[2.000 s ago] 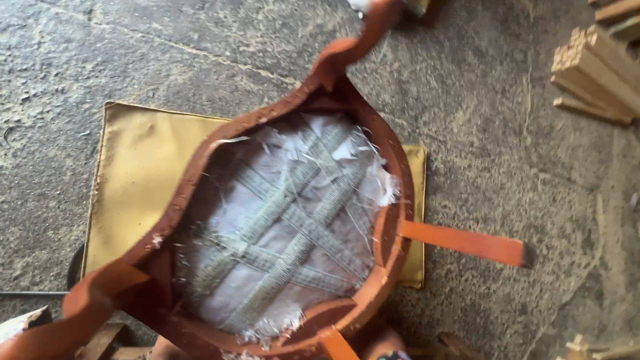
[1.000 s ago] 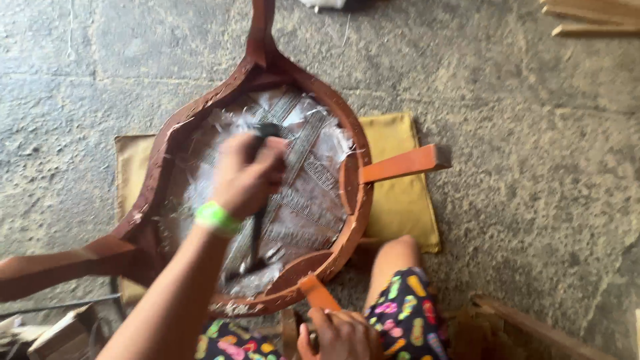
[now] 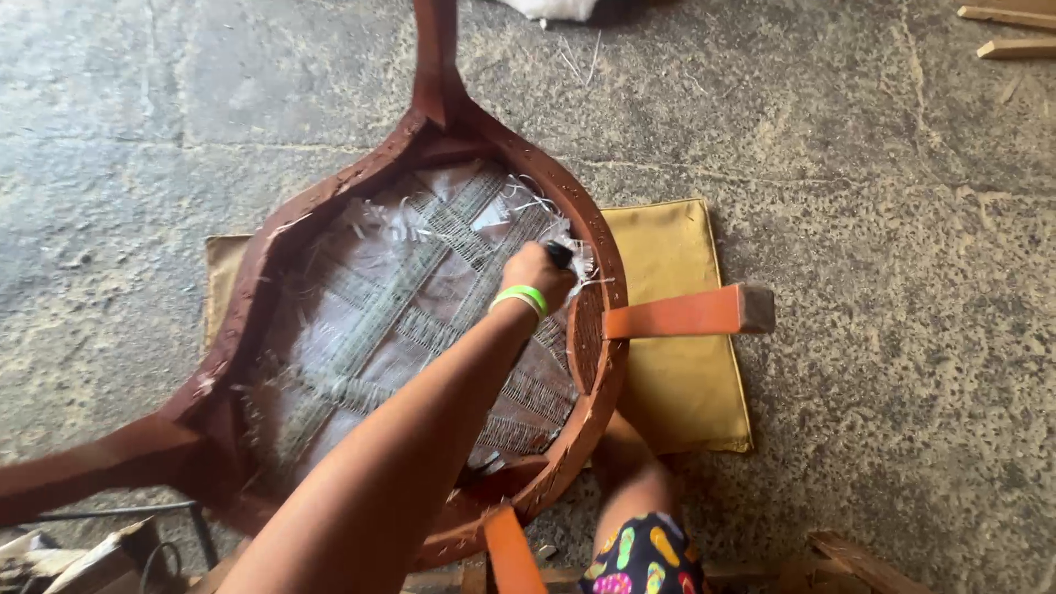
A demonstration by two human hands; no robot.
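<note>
A wooden chair frame (image 3: 606,247) lies upside down, its legs pointing outward. Woven webbing (image 3: 371,322) with frayed white edges crosses the underside of its seat over thin sheeting. My right hand (image 3: 540,272), with a green wristband, is closed on a black handle (image 3: 558,254) over the webbing near the right rim; the rest of that tool is hidden by my hand and forearm. An orange-brown leg (image 3: 685,313) sticks out to the right, and another (image 3: 511,553) points down toward me. My left hand is out of view.
A yellow cushion (image 3: 668,363) lies on the concrete floor beneath the frame. Wooden strips (image 3: 1019,49) lie at the upper right, scrap pieces (image 3: 107,561) at the lower left. White material (image 3: 553,8) shows at the top edge. My bent leg is just below the frame.
My right hand has moved from the middle of the webbing toward the right rim, still holding the black-handled tool. My left hand, near the lower leg of the chair one second ago, has left the view.
</note>
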